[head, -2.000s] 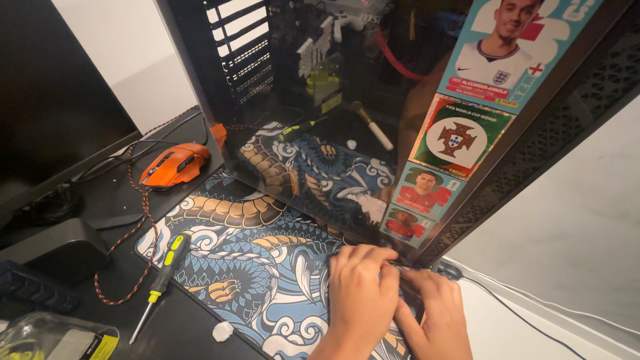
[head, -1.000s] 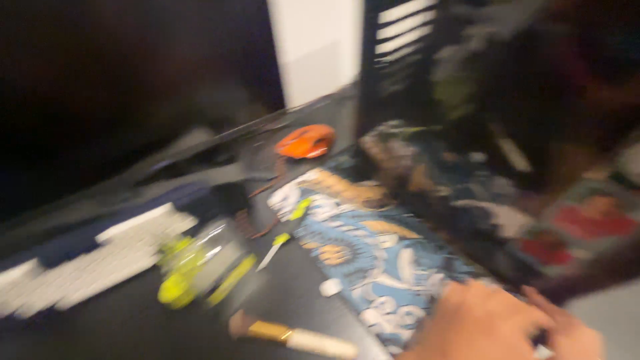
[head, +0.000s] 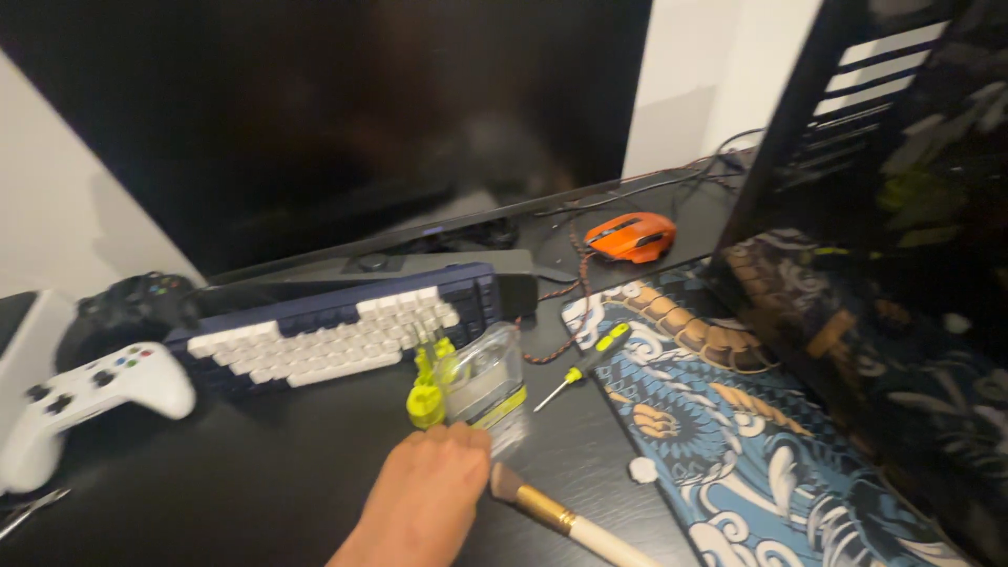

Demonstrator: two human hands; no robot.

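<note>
My left hand (head: 441,480) reaches in from the bottom, back of the hand up, its fingers curled down at the lower edge of a clear plastic package (head: 492,386). Whether they grip it is hidden. Lime-green plastic parts (head: 428,394) lie against the package's left side. Just right of the hand is a makeup-type brush (head: 551,512) with a white handle and gold ferrule. A grey and lime screwdriver (head: 591,364) lies further right, its handle on the patterned mat (head: 709,409). My right hand is out of view.
Behind stand a large monitor (head: 394,118) and a keyboard (head: 339,331) with white keys. A white game controller (head: 102,402) and a black one (head: 142,303) are left. An orange mouse (head: 632,236) is back right. The dark computer case (head: 890,276) stands on the right.
The view has swung left. My left hand has left the mat by the computer case and is now at the plastic package. My right hand has gone out of view.
</note>
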